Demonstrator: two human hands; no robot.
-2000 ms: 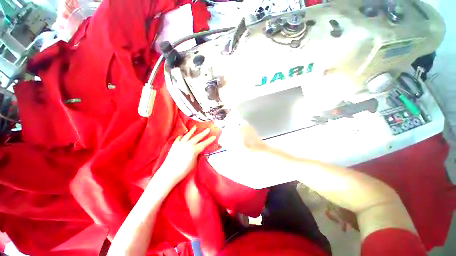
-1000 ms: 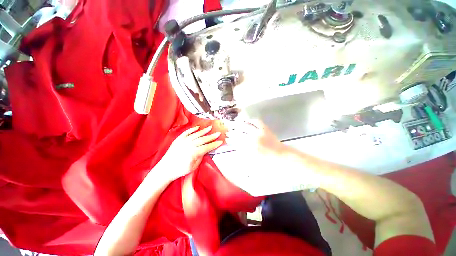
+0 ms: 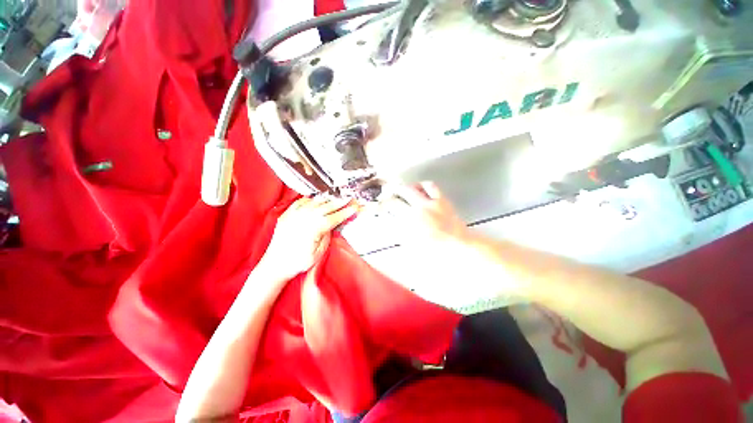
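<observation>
The cream sewing machine head (image 3: 504, 91) with green "JARI" lettering spans the upper right. The red garment panel (image 3: 384, 301) lies at the needle area and hangs over the table's front edge. My left hand (image 3: 305, 235) lies on the red cloth just left of the presser foot, fingertips close to it, fingers together and pressing the cloth. My right hand (image 3: 429, 219) is on the white bed right of the needle area, fingers bent towards the foot. It is washed out by glare, so its grip is unclear. The needle is hidden.
A large red garment bundle (image 3: 74, 281) fills the left side. The whitish machine lamp (image 3: 217, 172) hangs left of the head. Dark scissors (image 3: 611, 176), a green stick (image 3: 725, 168) and a control panel (image 3: 708, 197) are at the right. More red cloth (image 3: 702, 297) lies low at right.
My left hand has moved up towards the presser foot and its fingers have drawn together. The red cloth at the table's front edge has shifted right. The view has shifted slightly.
</observation>
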